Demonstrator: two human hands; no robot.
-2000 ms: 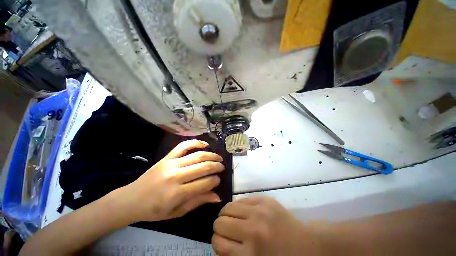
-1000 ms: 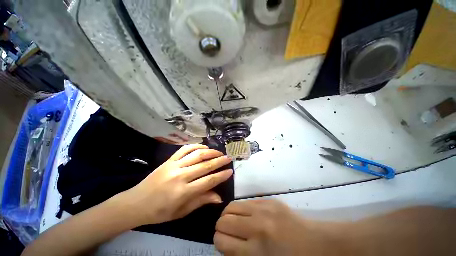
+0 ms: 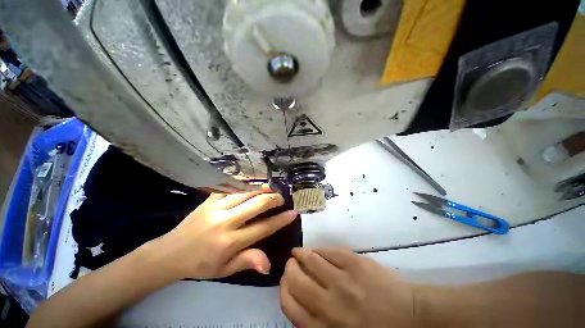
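A black garment piece (image 3: 277,246) lies under the needle area and runs left as a bunched heap. My left hand (image 3: 228,234) rests flat on it with fingers apart, fingertips close to the presser foot area (image 3: 276,179). My right hand (image 3: 337,288) pinches the near right edge of the black garment piece between thumb and fingers. A tan seam guide (image 3: 310,200) sits just right of the needle area. The sewing machine head (image 3: 192,77) hangs over the work and hides part of the fabric.
Tweezers (image 3: 414,166) and blue-handled thread snips (image 3: 471,216) lie on the machine bed at the right. Black scissors handles (image 3: 571,187) show at the far right. A blue plastic bin (image 3: 64,214) with a clear liner stands at the left.
The black fabric's near edge has moved forward, toward the needle. My left thumb has spread away from its fingers. My right hand stays at the fabric edge. The camera view has shifted slightly.
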